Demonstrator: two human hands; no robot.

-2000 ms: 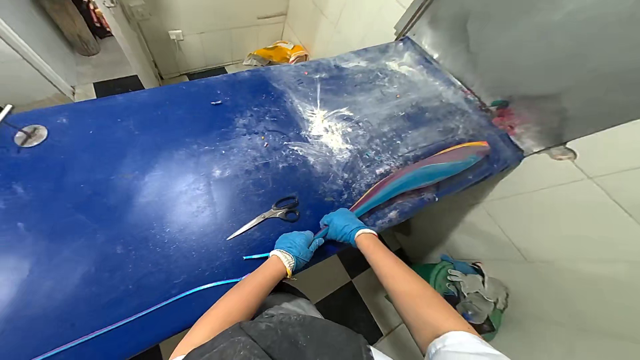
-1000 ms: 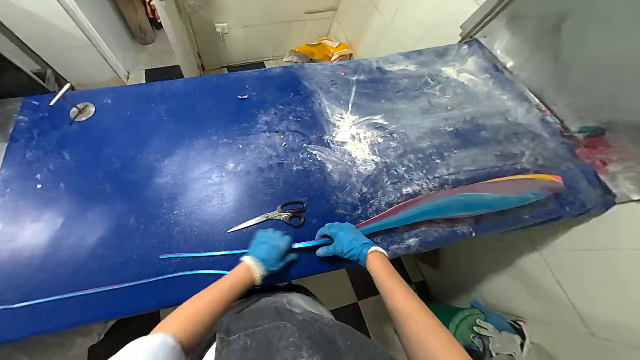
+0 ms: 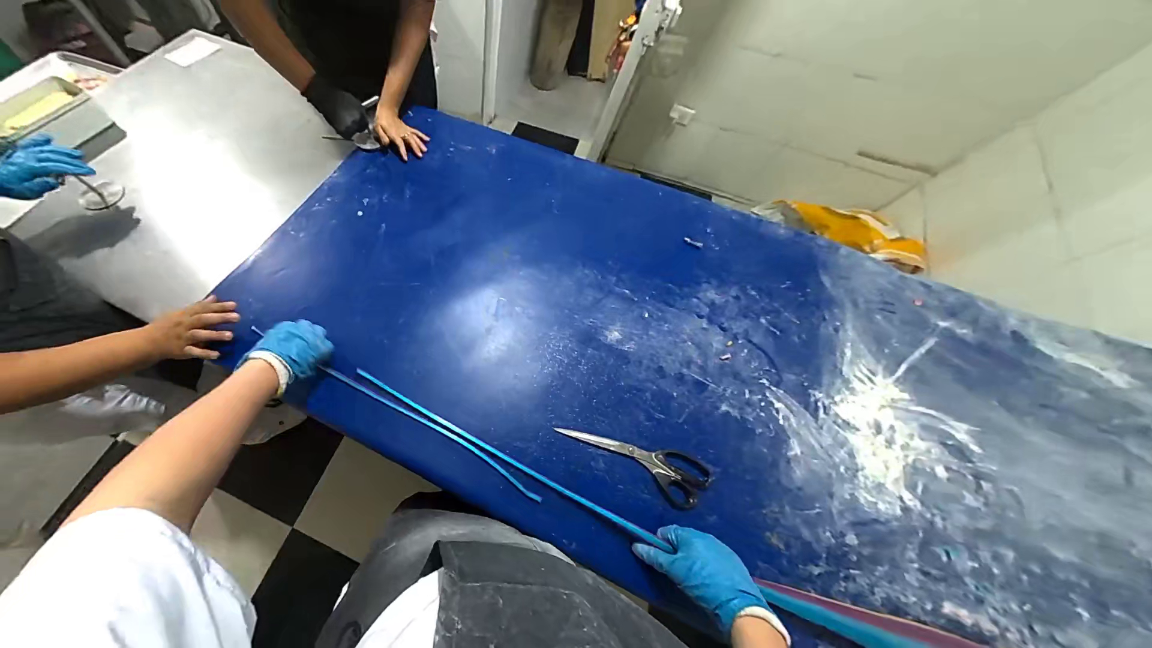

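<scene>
My left hand (image 3: 292, 351), in a blue glove, is closed over a thin blue strand (image 3: 432, 425) near the left end of the blue tabletop. Gloved in blue too, my right hand (image 3: 706, 569) grips a second thin blue strand (image 3: 558, 489) at the near edge. That strand runs left beside the first. Right of my right hand, a thick striped blue and maroon piece of pliable material (image 3: 837, 614) lies partly out of view. Black-handled scissors (image 3: 643, 456) rest on the table between my hands, nearer the right one.
A co-worker's bare hand (image 3: 193, 330) rests near my left hand. Another person's hands (image 3: 369, 126) are at the far left corner. A blue-gloved hand (image 3: 40, 168) holds a tool over the metal table (image 3: 180, 135). White powder (image 3: 882, 423) marks the blue tabletop (image 3: 540, 234).
My left hand has moved far left along the table, away from my right hand. The view has swung left, bringing co-workers into sight. The scissors lie as before.
</scene>
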